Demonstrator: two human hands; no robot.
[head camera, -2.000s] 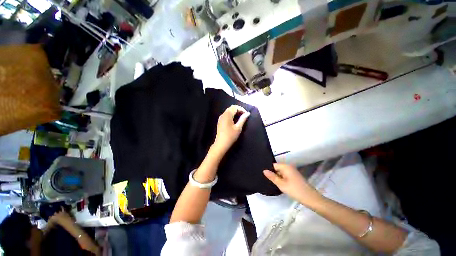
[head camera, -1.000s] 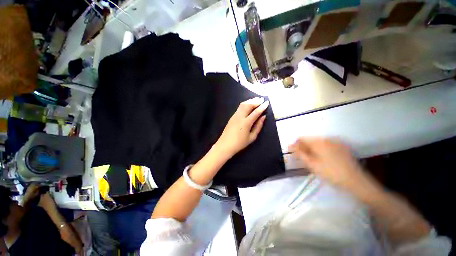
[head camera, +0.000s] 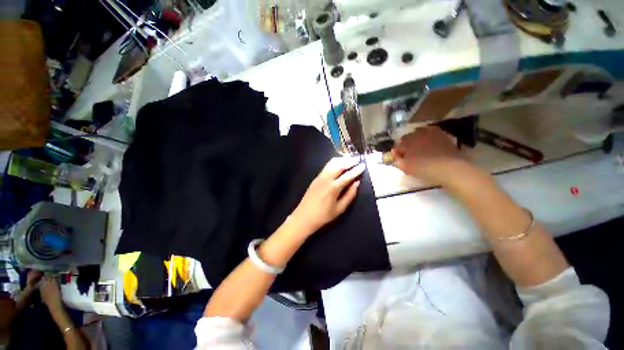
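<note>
A large black fabric panel (head camera: 205, 178) with a jagged top edge lies on the white table, left of the sewing machine (head camera: 438, 61). My left hand (head camera: 333, 191) presses on the panel's right edge, its fingertips by the lit presser foot (head camera: 362, 156). My right hand (head camera: 425, 156) is at the right side of the foot, by a small brass-coloured knob (head camera: 388, 157). Its fingertips are small and bright, so I cannot tell whether they hold anything. Part of a small black piece (head camera: 465, 128) shows behind my right hand.
A dark red-handled tool (head camera: 510, 145) lies on the machine bed (head camera: 479, 205). Yellow and white scraps (head camera: 179, 272) show under the panel's lower left. A grey machine (head camera: 65, 236) and another person's arms (head camera: 58, 311) are at the left. A brown board-like thing (head camera: 24, 82) stands upper left.
My right hand has moved from the panel's lower right edge up to the presser foot. My left hand stays on the panel, whose upper right edge is now at the foot. The camera view has shifted.
</note>
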